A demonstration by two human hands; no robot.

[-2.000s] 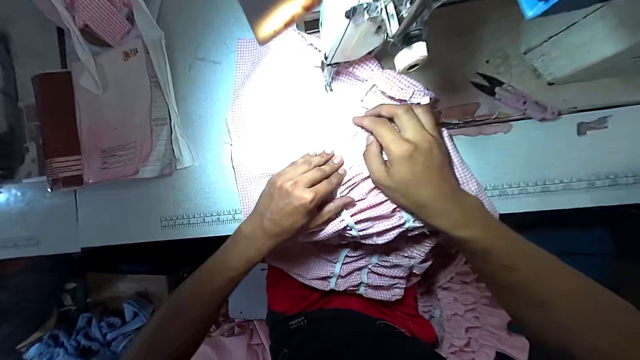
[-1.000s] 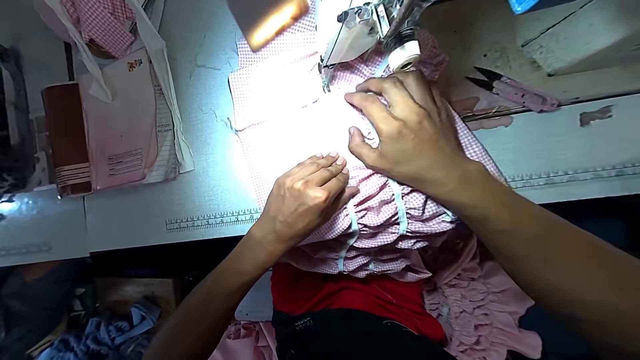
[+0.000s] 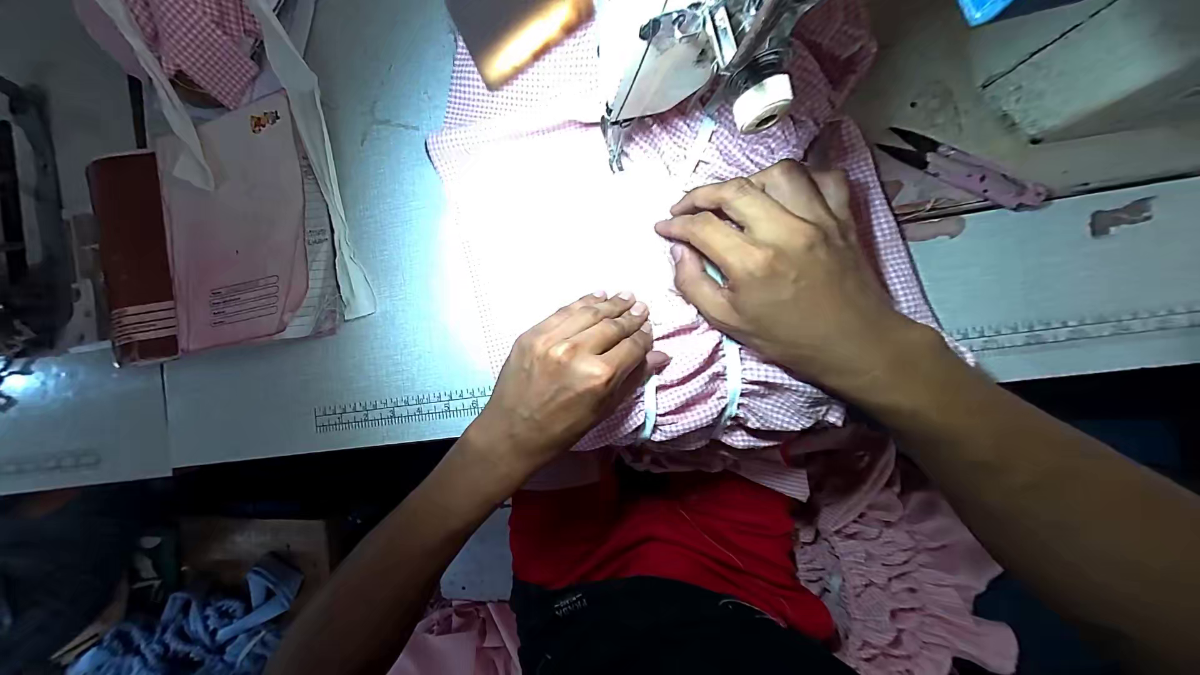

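A pink-and-white gingham cloth (image 3: 787,403), gathered and crossed by pale elastic strips, lies under the presser foot (image 3: 614,150) of a sewing machine (image 3: 661,70). The lamp washes out its middle. My left hand (image 3: 586,370) rests on the cloth's near left part, fingertips together; whether it pinches any fabric is not clear. Nearer the machine, my right hand (image 3: 764,253) bears on the gathered part with bent fingers, a pale strip showing beneath the thumb. What lies between its fingertips is hidden by the glare.
Thread snips (image 3: 975,173) lie right of the cloth. A printed ruler (image 3: 403,411) runs along the table's near edge. At left are a worn notebook (image 3: 234,225), a brown-covered book (image 3: 136,253) and white straps (image 3: 323,187). Pink ruffled fabric (image 3: 900,553) hangs at my lap; blue cloth (image 3: 187,628) lies below left.
The gingham cloth has moved farther under the machine, with more of it showing behind the needle. Less gathered fabric hangs over the near edge. Both hands remain on the cloth.
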